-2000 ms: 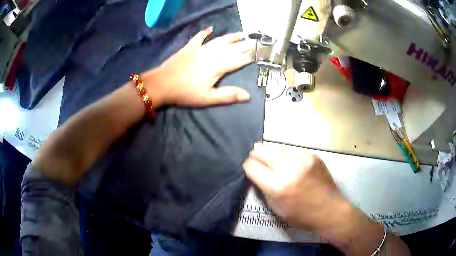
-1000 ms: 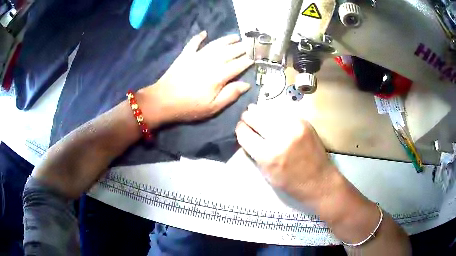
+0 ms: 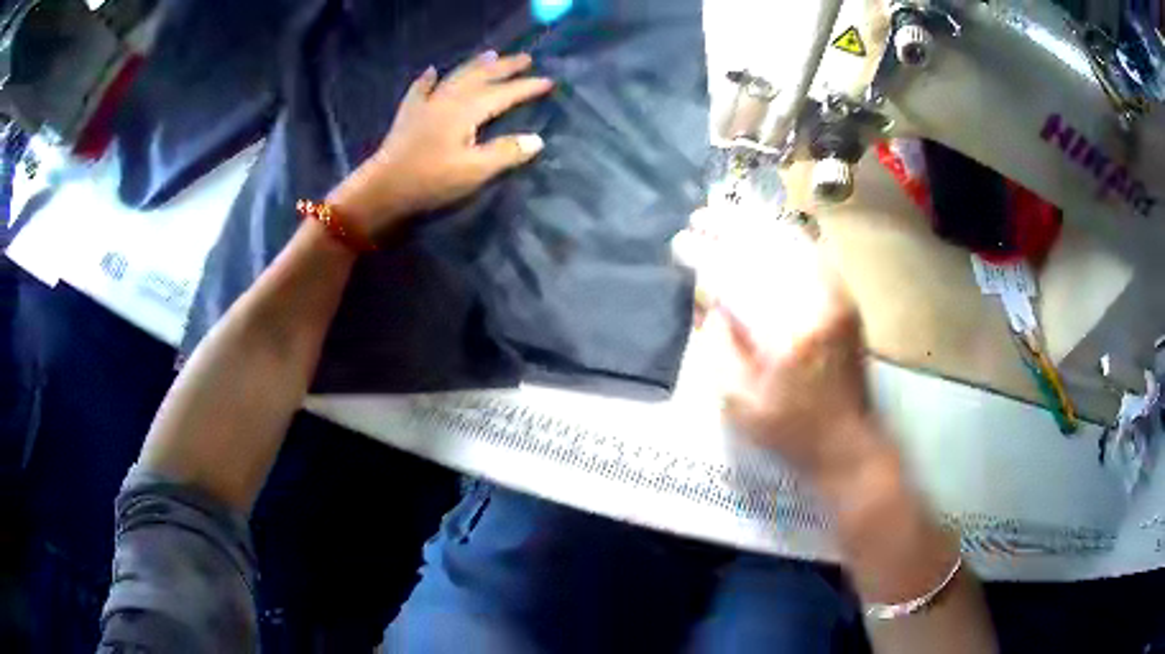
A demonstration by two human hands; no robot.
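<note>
The dark navy-grey cloth (image 3: 562, 268) lies on the white table, its right edge beside the presser foot and needle area (image 3: 741, 160). My left hand (image 3: 454, 141) lies flat on the cloth, fingers apart, left of the machine head. My right hand (image 3: 779, 307) is just in front of the needle area by the cloth's right edge; it is blurred and overexposed, so I cannot tell whether it holds anything. It partly hides the throat plate.
The cream machine body (image 3: 1009, 102) stands at the upper right. A red pouch with a black centre (image 3: 977, 205) and slim green and yellow tools (image 3: 1048, 383) lie on its bed. The printed ruler scale (image 3: 575, 454) runs along the front edge. A bright blue object (image 3: 552, 9) is at the top.
My left hand has moved left, away from the presser foot, with the cloth under it shifted and wrinkled. My right hand has moved right, off the cloth's edge. The camera view has shifted somewhat.
</note>
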